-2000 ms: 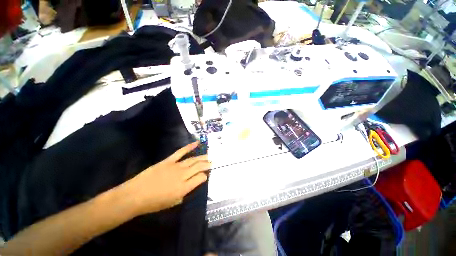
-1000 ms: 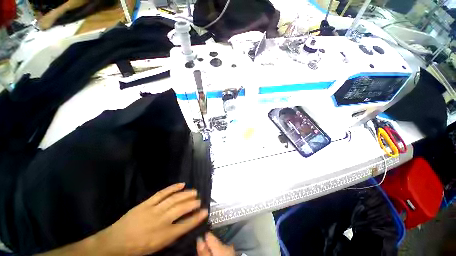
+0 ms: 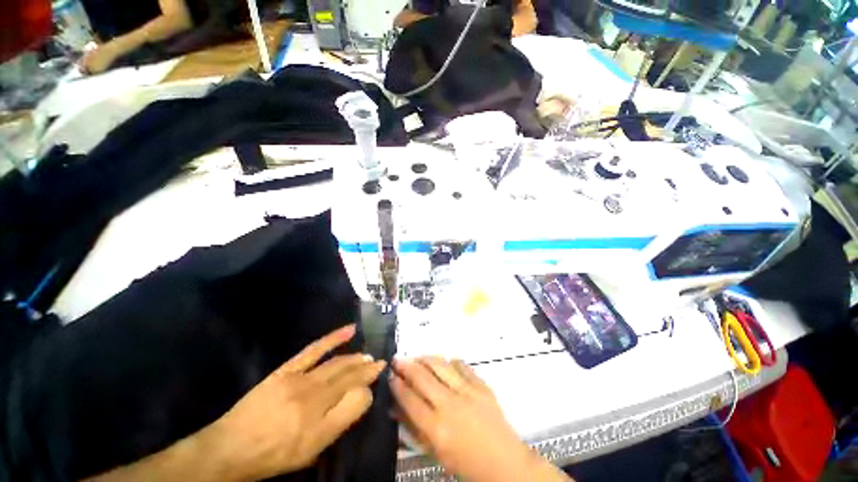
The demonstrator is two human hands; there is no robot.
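A large black fabric panel [image 3: 188,339] lies left of the needle, its right edge running under the presser foot [image 3: 387,299]. My left hand [image 3: 301,405] rests palm down on the panel, fingers spread and fingertips near the edge, below the foot. My right hand [image 3: 456,409] is on the white bed just right of that edge; its fingertips meet the cloth edge beside my left fingertips. A greyish strip shows on the edge just below the foot. The undersides of both hands are hidden. The white sewing machine [image 3: 564,207] stands behind.
A smartphone [image 3: 588,318] lies on the bed right of the needle, with yellow and red scissors [image 3: 748,341] at the table's right end. A tape ruler [image 3: 602,411] runs along the front edge. Black cloth [image 3: 207,122] is heaped behind; a red stool [image 3: 786,424] is below right. Other people's arms show behind.
My right hand has come up from the lower edge onto the bed beside the cloth edge. My left hand has moved up towards the foot. The view has shifted, so the machine appears lower.
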